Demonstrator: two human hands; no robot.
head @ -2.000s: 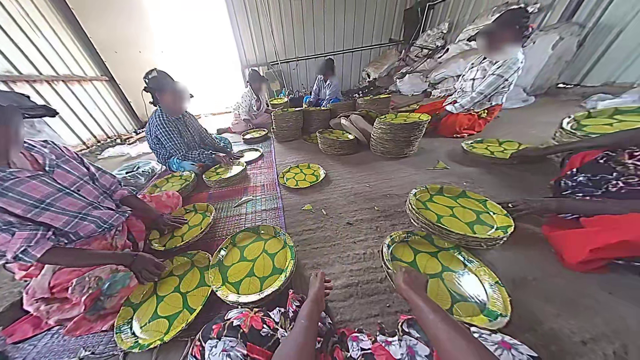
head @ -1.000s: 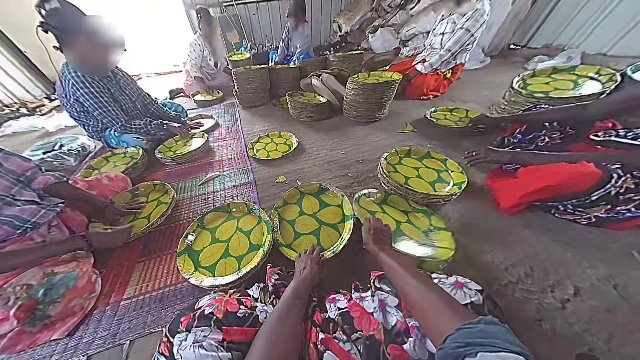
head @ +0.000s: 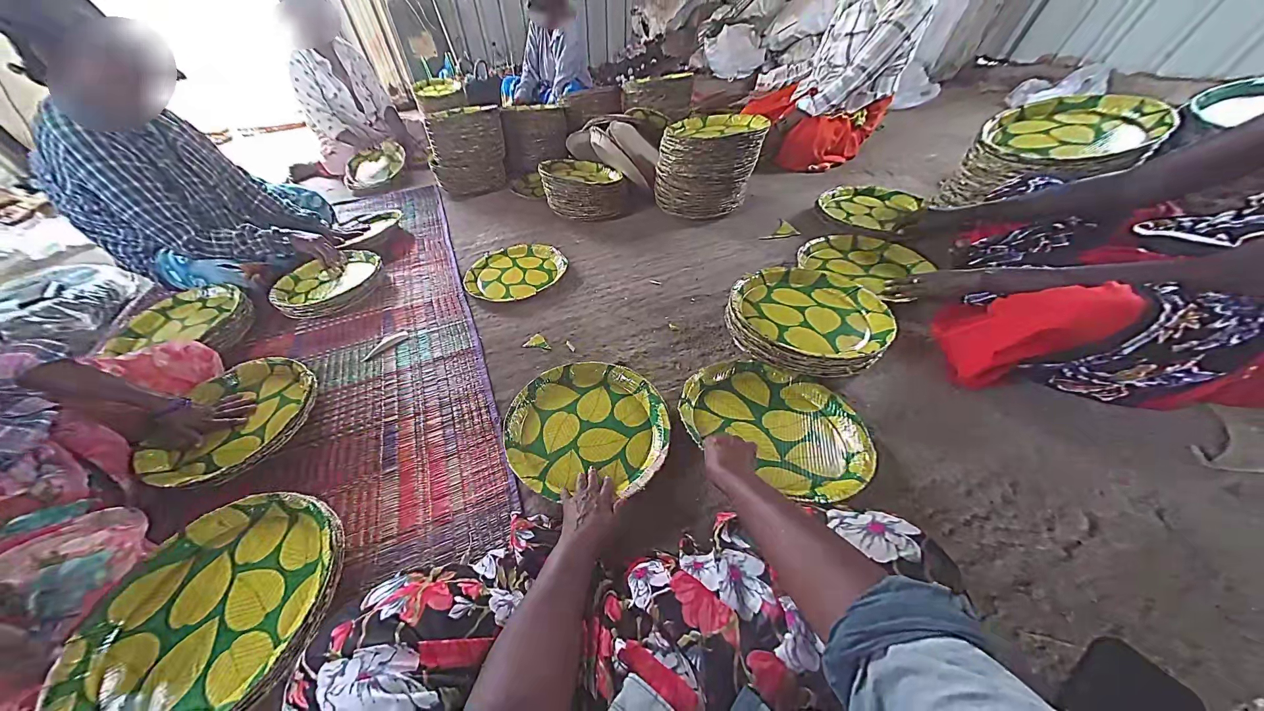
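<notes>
A round plate with a green and yellow leaf pattern [head: 587, 423] lies on the floor in front of me. My left hand [head: 590, 502] rests on its near edge, fingers spread. To the right, a second leaf-pattern plate [head: 790, 434] has a shiny surface and seems to lie on others. My right hand [head: 729, 458] is at its left rim with fingers curled; whether it grips the rim, I cannot tell. Just beyond stands a stack of such plates [head: 812, 314]. A single plate [head: 515, 272] lies farther off on the floor.
On the left, co-workers sit with plates around a red woven mat [head: 405, 415]. A co-worker's arms reach in from the right, one hand at a plate [head: 865, 261]. Tall plate stacks [head: 709, 168] stand at the back. Leaf-pattern scraps [head: 536, 342] lie on the floor.
Since a second ago, another plate has appeared by the co-worker's hand at the right. Two plates stood directly left of my right-hand plate then; one shows there now. The view has shifted.
</notes>
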